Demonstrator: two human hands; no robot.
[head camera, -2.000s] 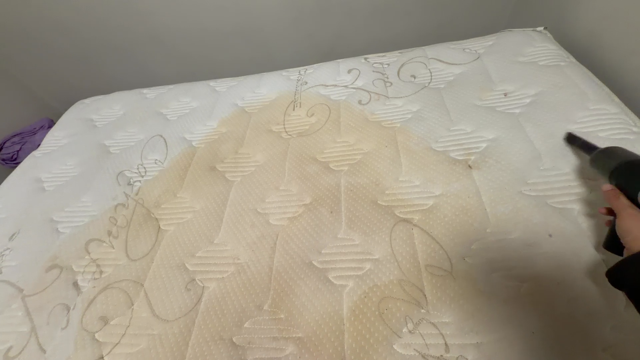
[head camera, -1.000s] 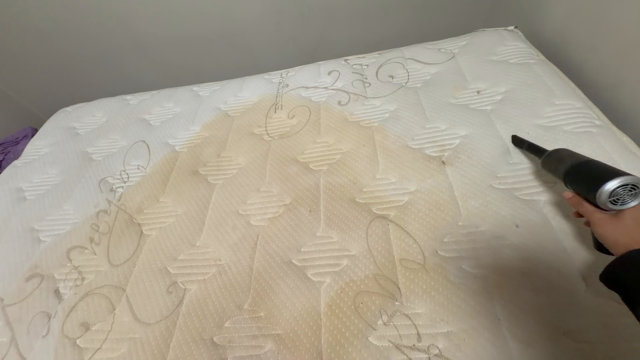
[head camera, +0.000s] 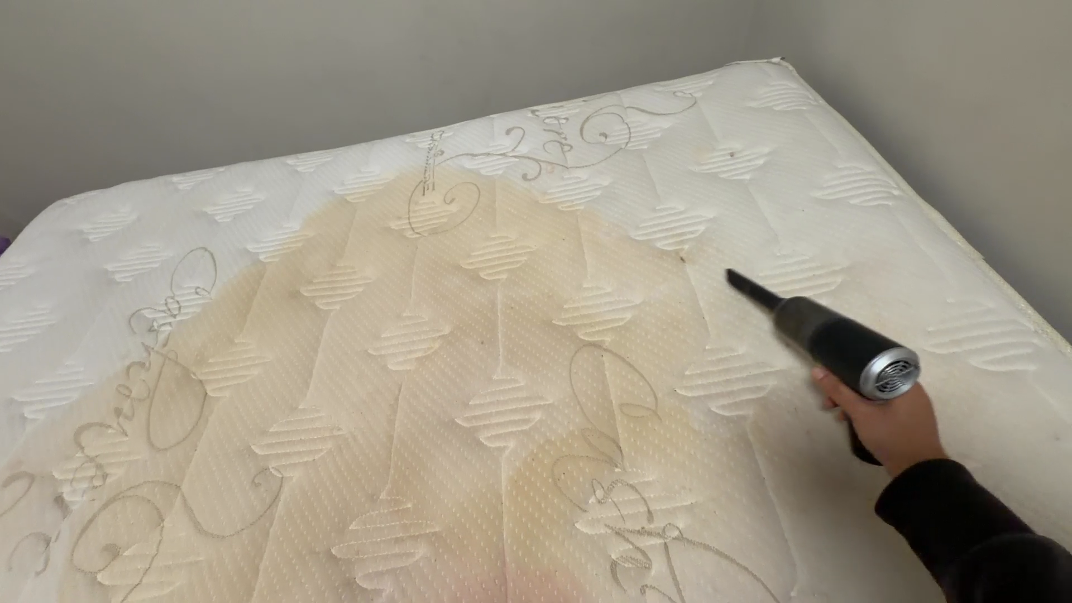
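Note:
My right hand (head camera: 888, 423), in a black sleeve, grips a black handheld vacuum cleaner (head camera: 837, 339) on the right side of the view. The vacuum has a silver vented end cap facing me, and its narrow nozzle (head camera: 749, 286) points up and left, over or on the quilted top of a white mattress (head camera: 846, 285). Whether the nozzle touches the fabric cannot be told. Left of the nozzle, a broad yellowish-brown stain (head camera: 435, 293) spreads across the mattress. A small dark speck (head camera: 682, 259) lies just left of the nozzle tip. My left hand is out of view.
Grey walls (head camera: 377, 67) stand behind and to the right of the mattress. A piped edge (head camera: 930, 201) runs along its right side. A bit of purple fabric (head camera: 4, 244) shows at the far left edge.
My right hand has moved the vacuum left across the mattress, from the right side toward the edge of the stain. The view has shifted somewhat to the right.

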